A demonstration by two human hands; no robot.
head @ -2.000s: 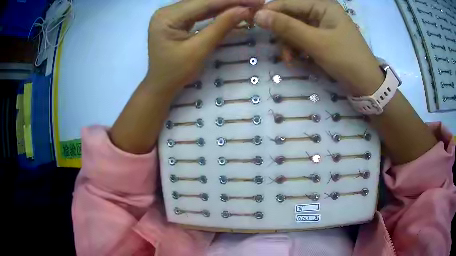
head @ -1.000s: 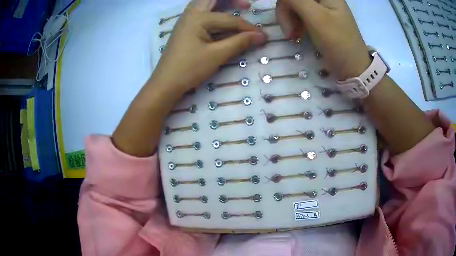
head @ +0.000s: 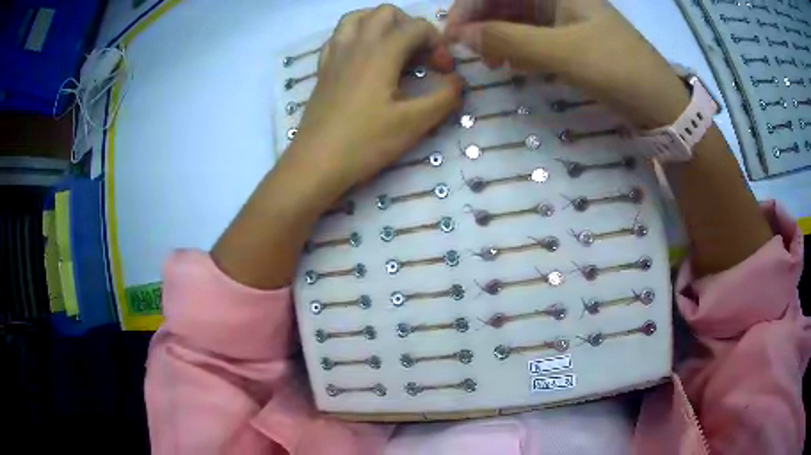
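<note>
A white foam board [head: 356, 407] lies in front of me, with columns of two-ended wired components, such as one in the lower middle [head: 525, 315]. Several in the right-hand columns have hair-thin loose ends. My left hand [head: 378, 93] is over the upper part of the board, thumb and fingers curled towards each other near a round disc. My right hand [head: 560, 49] is beside it at the top, its fingertips close to the left fingers. What either hand's fingertips hold, if anything, is hidden.
Another foam board with components [head: 756, 98] lies at the upper right. A white cable [head: 93, 80] and blue items [head: 40, 40] are at the left. Yellow tape [head: 111, 222] and a green label [head: 144, 297] mark the table's left side. Small labels [head: 551, 364] sit near the board's lower edge.
The foam board has shifted and tilted slightly in view. My left hand has moved up the picture from a second ago. My right fingers have moved left, close to the left hand.
</note>
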